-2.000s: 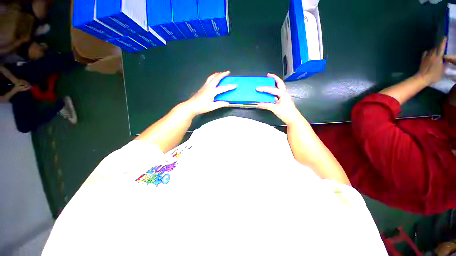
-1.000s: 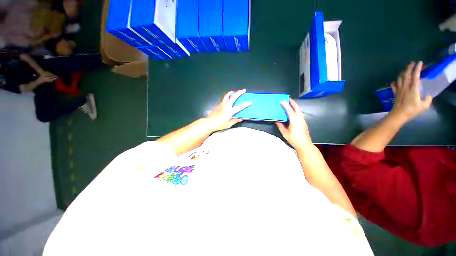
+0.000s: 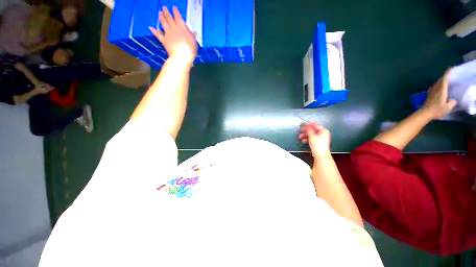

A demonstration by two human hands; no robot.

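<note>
My left hand (image 3: 179, 40) lies with spread fingers on top of a blue closed carton (image 3: 168, 6) in the stack at the upper left. No grip around the carton shows. The stack of blue cartons (image 3: 214, 23) stands side by side and layered; one white side panel faces up beside my hand. My right hand (image 3: 315, 138) is near the bench's front edge, its fingers loosely bent, with nothing visible in it. An open blue carton (image 3: 322, 70) stands right of centre, white flaps up and a smooth white product inside.
The dark green bench (image 3: 250, 96) has a pale front edge. A thin dark line shows near my right hand. At the right, a person in a red sleeve (image 3: 396, 182) handles a white and blue box. A brown carton (image 3: 122, 68) is beyond the left bench end.
The blue carton between my hands has left the front of the bench. My left hand has moved up and left onto the stack. My right hand has let go and stayed near the edge.
</note>
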